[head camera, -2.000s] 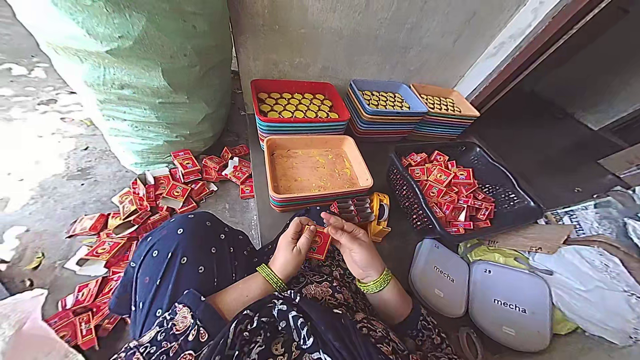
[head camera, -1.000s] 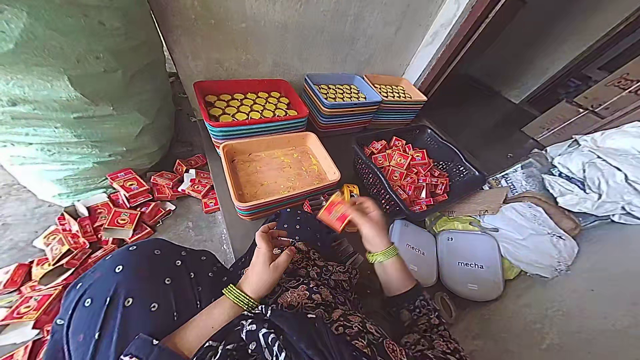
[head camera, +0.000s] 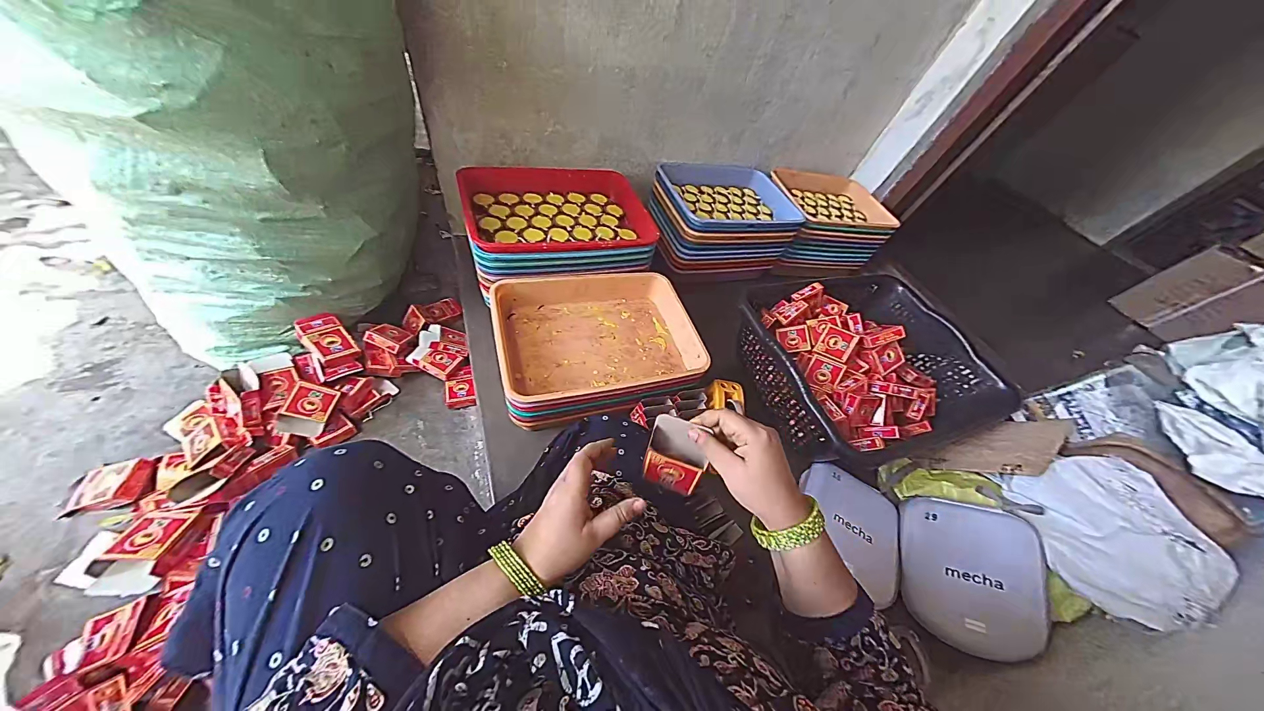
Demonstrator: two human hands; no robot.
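Observation:
My right hand (head camera: 748,462) grips a small red cardboard box (head camera: 674,470) by its raised flap; the box's pale inside shows. Left of it, my left hand (head camera: 573,518) is held with thumb and fingers apart and nothing between them. Just beyond my hands stands a stack of trays whose top orange plastic tray (head camera: 592,336) holds only yellow residue. Beside that stack lie a yellow object (head camera: 726,395) and more small boxes, partly hidden by my right hand. A black plastic basket (head camera: 958,395) at the right holds many red boxes (head camera: 839,360).
Stacked red (head camera: 632,188), blue (head camera: 731,178) and orange trays (head camera: 879,212) with yellow-topped round pieces stand by the wall. Loose red boxes (head camera: 306,400) cover the floor at left, below a large green sack (head camera: 257,178). Two grey cases (head camera: 973,583) and white plastic bags (head camera: 1126,533) lie at right.
Two seconds ago both hands were together at a red box; they are now apart. The box in my right hand now shows a raised flap and pale inside.

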